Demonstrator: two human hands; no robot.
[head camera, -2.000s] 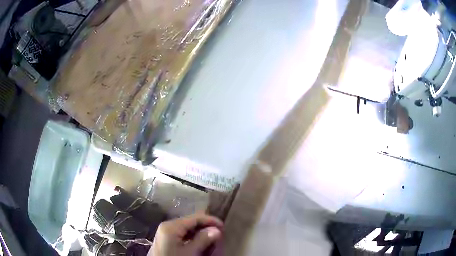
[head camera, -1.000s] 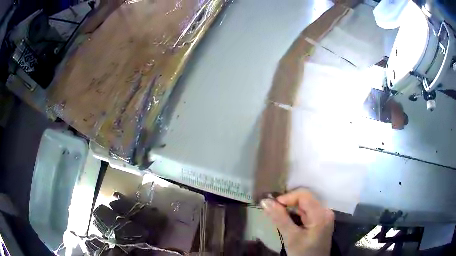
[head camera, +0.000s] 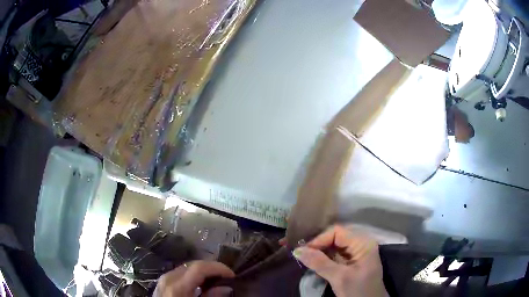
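Observation:
A linked row of brown panels (head camera: 322, 168) runs from the table's front edge up towards the sewing machine, with white material beside it. A wider brown panel (head camera: 403, 32) lies at its far end. My right hand (head camera: 345, 261) pinches the near end of the row at the table edge, with a small glint at its fingertips; the tool there, if any, is mostly hidden. My left hand (head camera: 194, 279), cut off by the bottom edge, holds dark brown panels, with several panel edges (head camera: 252, 252) fanned beside it.
The white sewing machine head (head camera: 478, 52) stands at the right, with a small brown piece (head camera: 462, 126) near it. A plastic-wrapped brown board (head camera: 133, 87) covers the table's left. A white tub (head camera: 64, 203) and tied dark bundles (head camera: 136, 255) are at lower left.
The row has been drawn nearer and a wide panel now shows at its far end. My left hand, out of view one second ago, is back at the bottom. My right hand has shifted slightly down-left.

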